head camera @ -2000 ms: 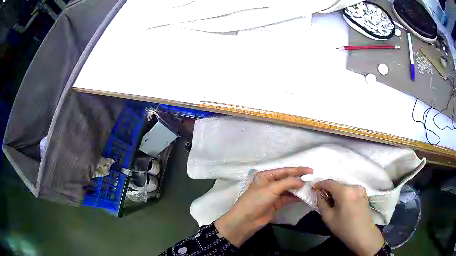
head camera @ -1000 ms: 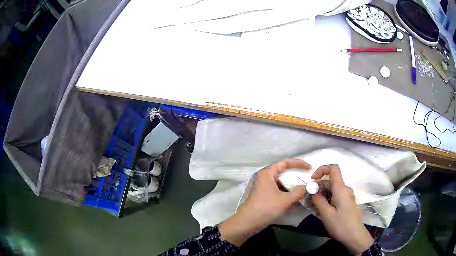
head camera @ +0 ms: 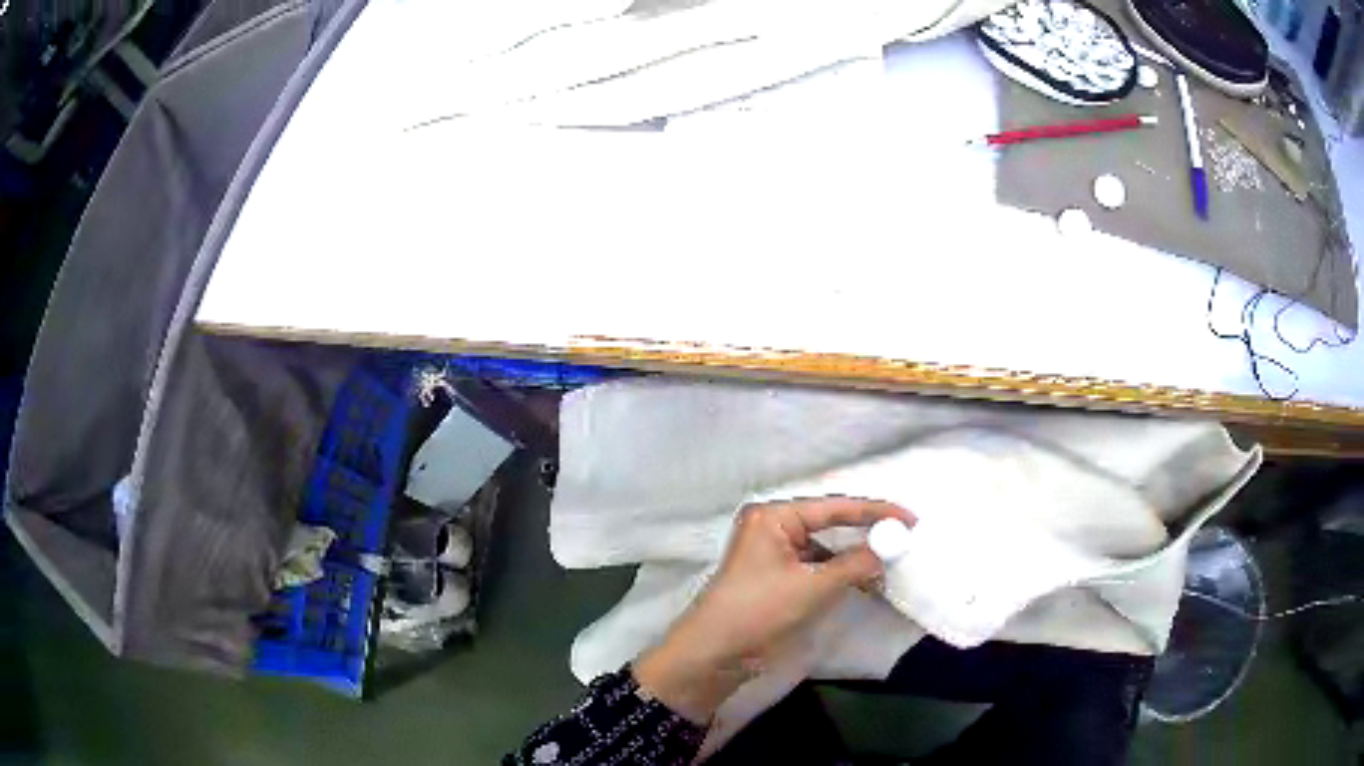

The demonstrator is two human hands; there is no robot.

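The thick cream garment [head camera: 688, 464] lies over my lap below the table edge. A white round button [head camera: 890, 539] sits at its folded edge. My left hand [head camera: 778, 591] pinches the garment edge at the button between thumb and fingers. My right hand is out of the picture. A fine pale thread [head camera: 1272, 614] runs to the right from the garment over the clear tub. No needle can be made out.
On the white table [head camera: 598, 240], a tin of white pieces [head camera: 1059, 48], a second dark tin [head camera: 1209, 38], a red pencil [head camera: 1070, 130], a pen [head camera: 1192, 150] and loose buttons [head camera: 1108, 190] are at upper right. A blue crate [head camera: 352, 509] and grey bin [head camera: 112, 329] stand left. A clear tub [head camera: 1209, 644] is at right.
My right hand has left the button and gone out of the picture to the right. The pale thread now stretches out that way. My left hand stays at the button; the view has shifted slightly.
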